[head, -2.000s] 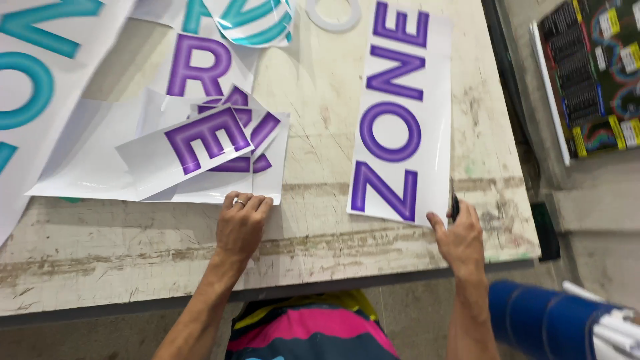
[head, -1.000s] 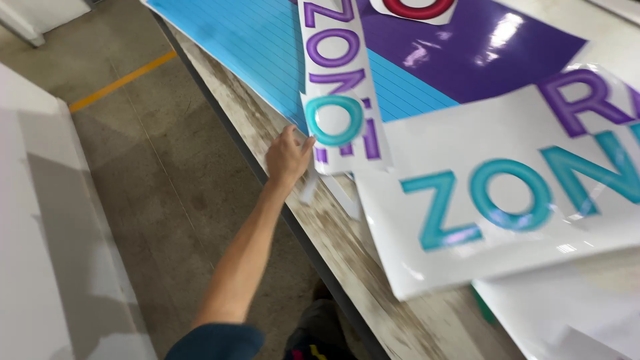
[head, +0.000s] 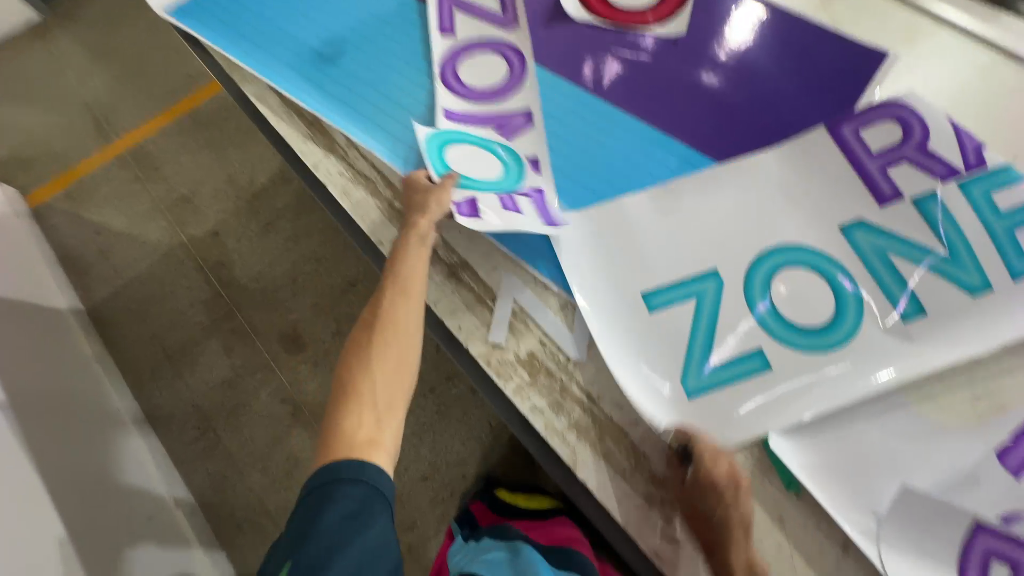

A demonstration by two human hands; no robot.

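Observation:
My left hand (head: 428, 196) grips the corner of a small white sheet printed with a teal letter O (head: 475, 161). That piece lies over a long white strip with purple letters (head: 485, 70). Near the lower corner of a large white sheet with teal letters (head: 803, 298) is my right hand (head: 708, 488), blurred, with a small dark object (head: 683, 454) in its grip; what that object is, I cannot tell. A purple letter R (head: 892, 152) on white sheet stands above the teal letters.
Blue and purple printed sheeting (head: 680, 88) lies beneath, with a red-lettered piece (head: 632, 11) on it. A pale N-shaped cutout (head: 540, 314) rests near the worn edge of the table (head: 560, 400). More white sheets (head: 872, 448) overlap at the lower right.
The view has swung to another part of the table. Since one second ago, my right hand has come into view beside the large sheet, while my left hand remains at the teal O piece.

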